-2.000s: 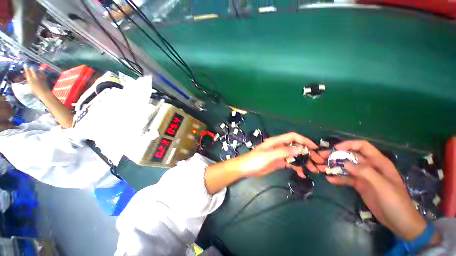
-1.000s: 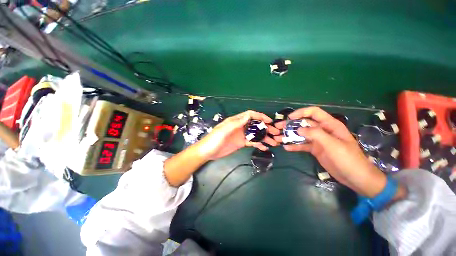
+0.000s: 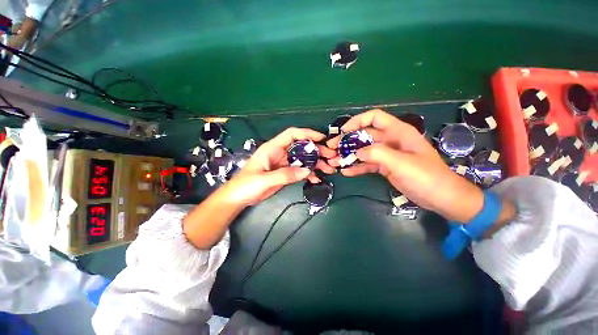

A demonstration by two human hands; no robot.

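My left hand (image 3: 265, 167) holds a round display module (image 3: 303, 154), a dark disc with pale tabs, between thumb and fingers. My right hand (image 3: 400, 160) holds a second round module (image 3: 355, 146), its face bluish-violet with pale tabs. The two discs are side by side, a little apart, with the fingertips close together. Another dark disc (image 3: 318, 193) lies on the mat just below the hands. A thin black cable (image 3: 267, 245) runs to it. A small silvery piece (image 3: 404, 210) with a pale tab lies below my right hand.
A beige power supply (image 3: 122, 196) with red digits stands at left. Loose discs (image 3: 220, 161) lie beside it, and more (image 3: 457, 140) lie right of my hands. A red tray (image 3: 508, 124) of discs is at right. One disc (image 3: 345, 55) sits on the green belt. Another person's arm shows upper left.
The view has swung right and down, bringing in more of the red tray. Both hands still hold their discs, whose faces now show bluish-violet. The disc on the belt appears further left and higher.
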